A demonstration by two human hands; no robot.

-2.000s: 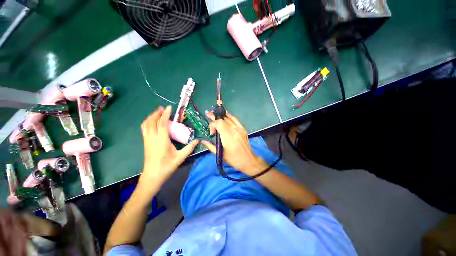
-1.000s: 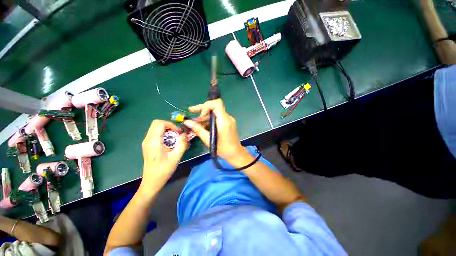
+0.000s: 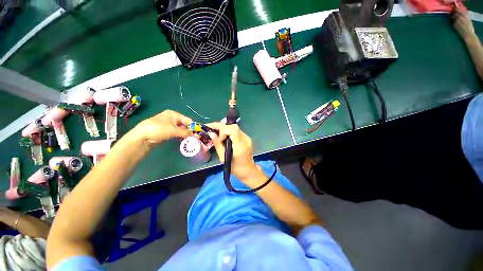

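Observation:
A pink hair dryer unit is at the bench's front edge, its round grille end facing up toward me. A small board module with a yellow and blue end stands just above it. My left hand pinches this module's end from the left. My right hand holds the soldering iron with its bare tip pointing away from me, up off the work. The right fingers also touch the dryer's handle area, which they mostly hide.
Several pink dryer units lie at the left. Black fan stands at the back. Another dryer, a loose board module and the soldering station are at the right. Other people's arms show at both sides.
My left hand has moved off the dryer barrel to the module's end, its forearm swinging up and left. The dryer barrel has turned grille-up. The iron stays in my right hand.

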